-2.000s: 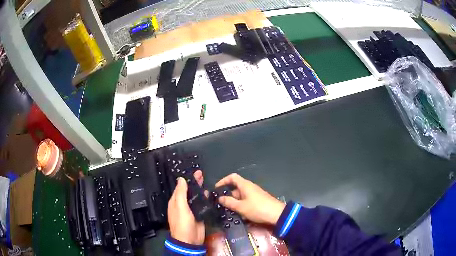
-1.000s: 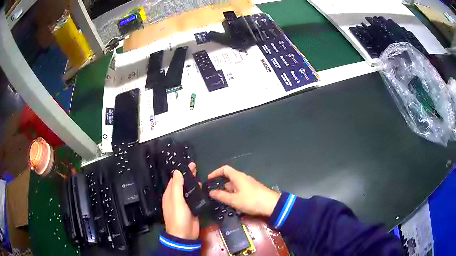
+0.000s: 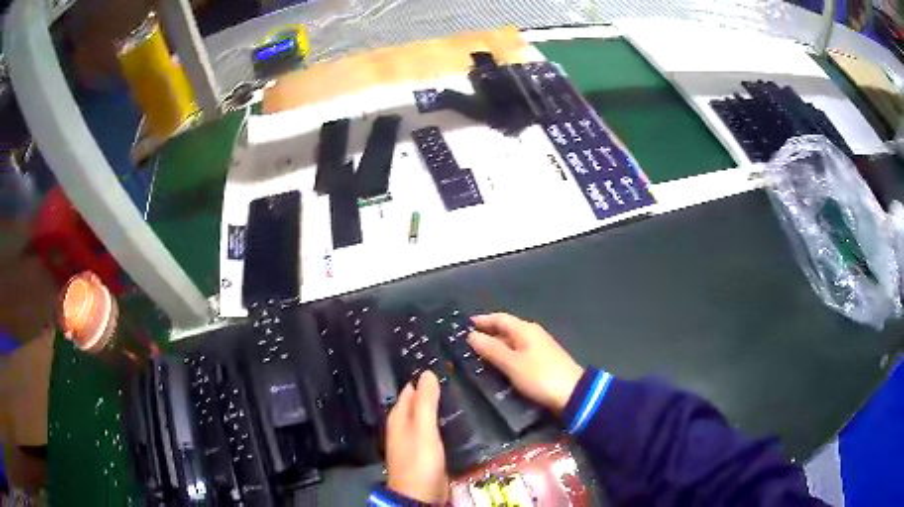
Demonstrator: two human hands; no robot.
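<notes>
Two black remote controls lie side by side between my hands, buttons up. My left hand [image 3: 416,441] is at the side of the left remote [image 3: 451,411], fingertips on its edge. My right hand [image 3: 525,358] holds the upper part of the right remote [image 3: 498,391], its palm side hidden. The red-brown test fixture [image 3: 565,470] is at the bottom edge, partly cut off; its yellow metal block [image 3: 501,492] shows with no remote on it. More remotes [image 3: 282,381] stand or lie in overlapping rows to the left.
A white sheet [image 3: 396,262] behind holds black housing parts [image 3: 273,243], a small green circuit board [image 3: 413,228] and a navy label sheet [image 3: 600,173]. A clear plastic bag [image 3: 838,238] is at right, a jar with an orange-pink lid [image 3: 87,312] at left. A pale upright [image 3: 99,178] rises left.
The remote that was on the fixture is off it, baring the yellow block. The two remotes at my hands now lie side by side next to the row. My left hand has moved right and down.
</notes>
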